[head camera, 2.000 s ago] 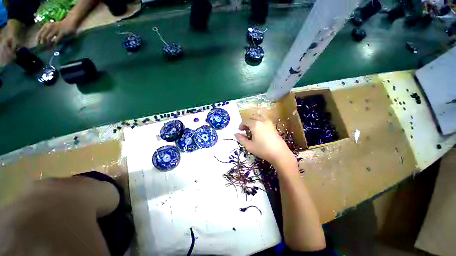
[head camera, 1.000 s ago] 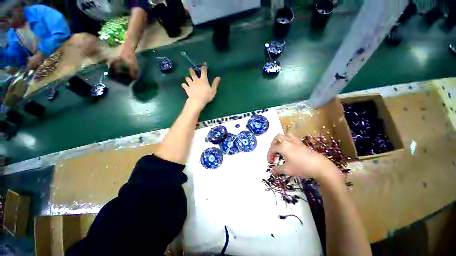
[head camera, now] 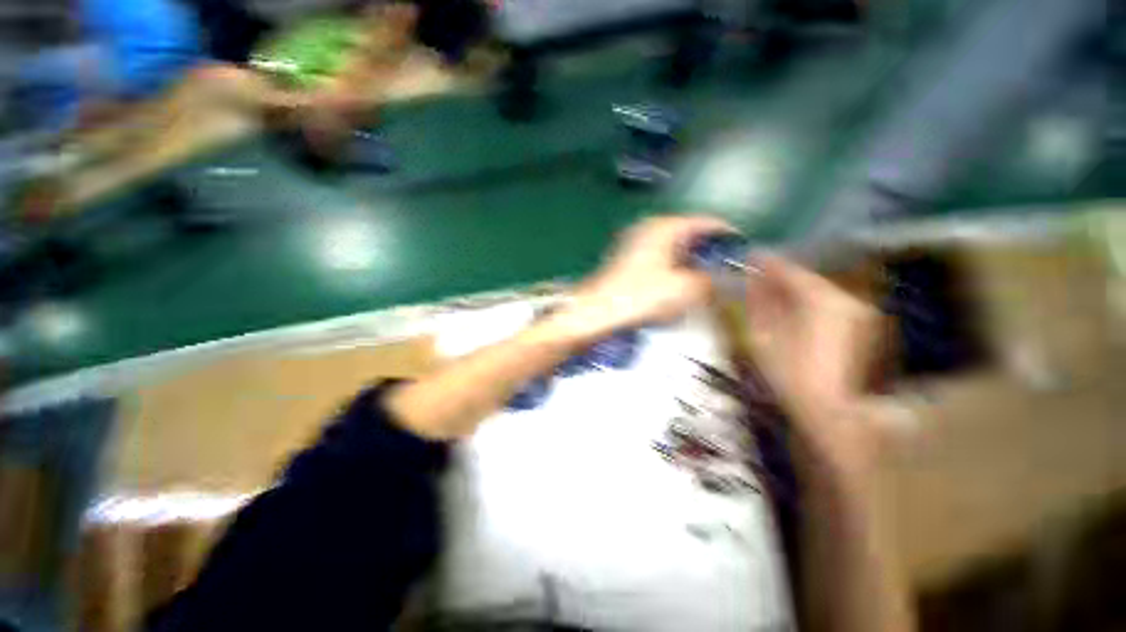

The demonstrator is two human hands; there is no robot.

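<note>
The picture is badly blurred. My left hand [head camera: 654, 266] holds a dark blue round board [head camera: 720, 251] above the far edge of the white sheet [head camera: 593, 494]. My right hand [head camera: 809, 327] is close beside the board on its right; whether it touches the board or holds a lead wire cannot be told. Other blue circuit boards [head camera: 605, 352] lie on the sheet, partly hidden behind my left forearm. The pile of lead wires [head camera: 704, 451] lies on the right side of the sheet, partly behind my right arm.
The green conveyor belt [head camera: 469, 235] runs beyond the bench, with blurred dark units [head camera: 645, 142] on it. A pale post [head camera: 951, 111] slants at the right. A parts box [head camera: 932, 309] stands right of my right hand. Another person's arm [head camera: 352, 87] is at the upper left.
My left hand has come back from the belt to the far edge of the sheet with a round board. My right hand has risen from the wire pile towards it.
</note>
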